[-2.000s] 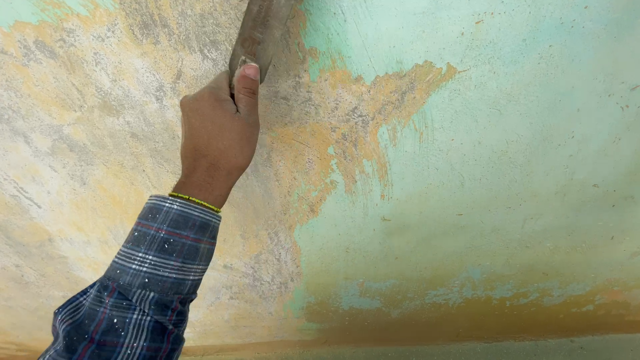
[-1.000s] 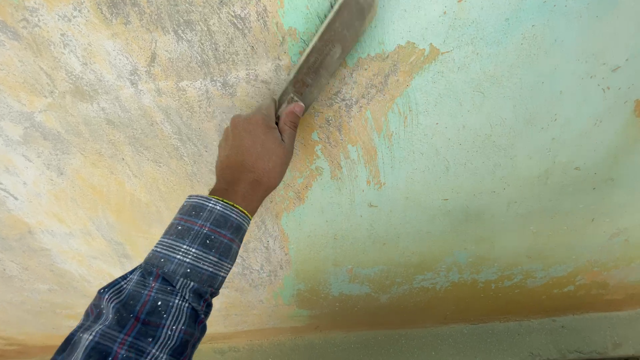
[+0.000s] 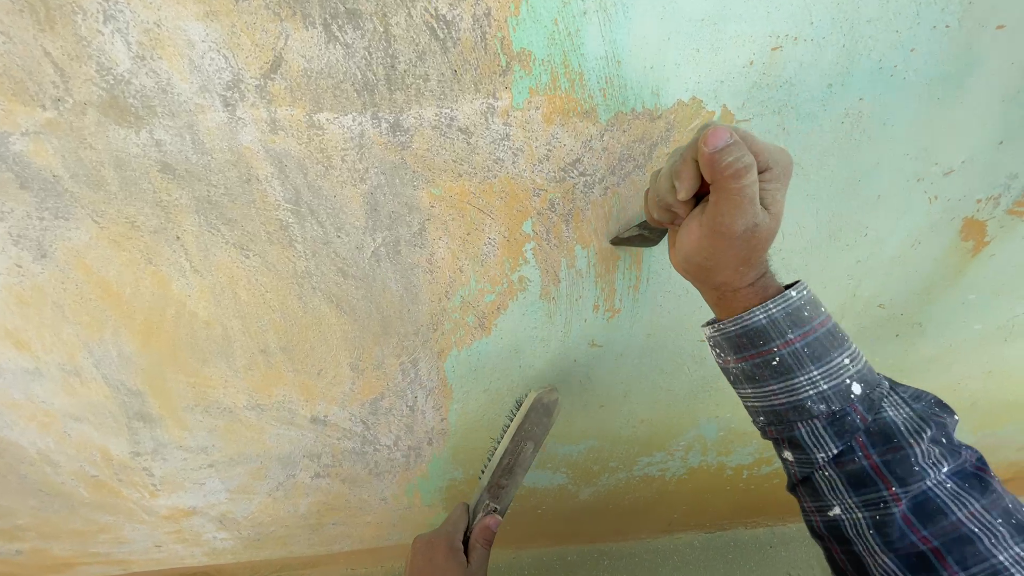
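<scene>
My right hand (image 3: 728,208) is closed around a scraper (image 3: 638,234), whose dark metal blade shows below the fist against the wall where bare plaster meets green paint; most of its handle is hidden by the fingers. Lower down, at the bottom edge of the view, my left hand (image 3: 452,548) grips the end of a wooden-backed wire brush (image 3: 516,452). The brush tilts up to the right, its bristles facing left, in front of green paint. The painted wall (image 3: 864,160) fills most of the view, with a large scraped patch (image 3: 280,280) on its left side.
A yellow-brown band (image 3: 640,504) runs along the foot of the green paint. Below it lies a grey-green speckled surface (image 3: 672,556). Small orange chipped spots (image 3: 974,234) mark the wall at the right.
My left hand, with the brush, has moved down from the upper wall to the bottom of the view. My right hand has come into view from the right, holding the scraper.
</scene>
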